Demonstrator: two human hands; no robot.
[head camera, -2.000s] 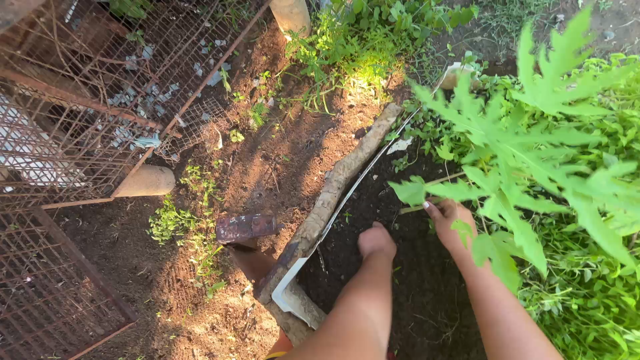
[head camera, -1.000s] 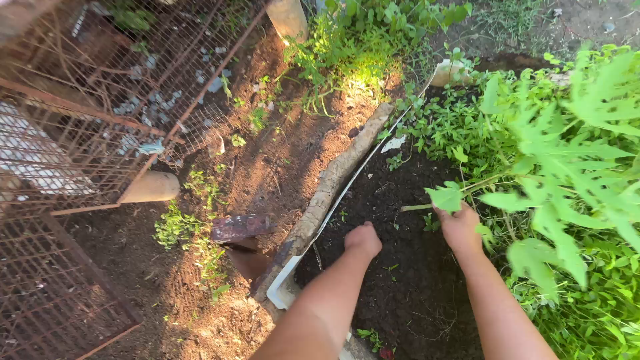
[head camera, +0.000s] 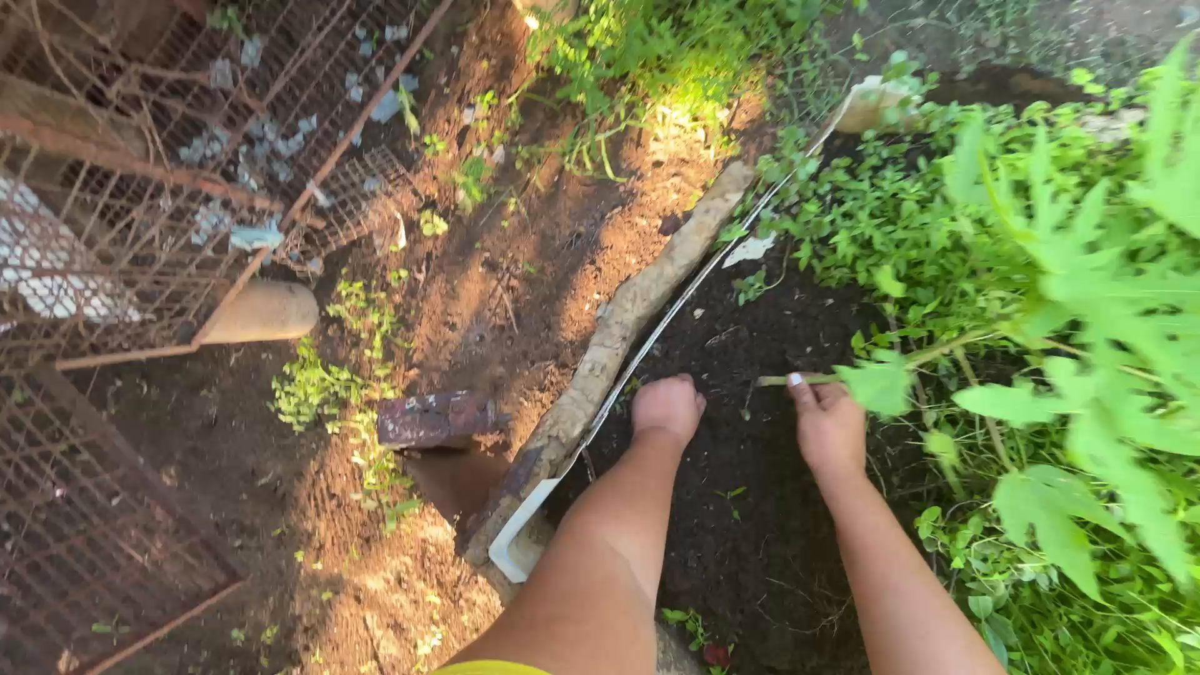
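My right hand (head camera: 832, 427) grips the green stem (head camera: 797, 380) of a lobed-leaf seedling near its lower end, thumb on top. The stem lies nearly level just above dark soil (head camera: 741, 562), and its large leaves (head camera: 1078, 347) spread to the right. At the left side of the bed my left hand (head camera: 667, 408) rests low against the soil, its fingers curled down. Whether it holds anything is hidden. Beside it runs a pale strip (head camera: 675, 309) along the bed's edge.
A rough log (head camera: 637, 291) borders the bed. Further left are a reddish brick-like block (head camera: 436, 419), rusty wire mesh (head camera: 122, 469) and a rounded post end (head camera: 267, 312). Dense low green plants (head camera: 862, 225) grow along the right, and a pale stone-like piece (head camera: 872, 103) stands at the far corner.
The stem in my right hand was tilted with its leaves higher two seconds ago; the leaves have since swung to the right. My left hand stays low at the soil.
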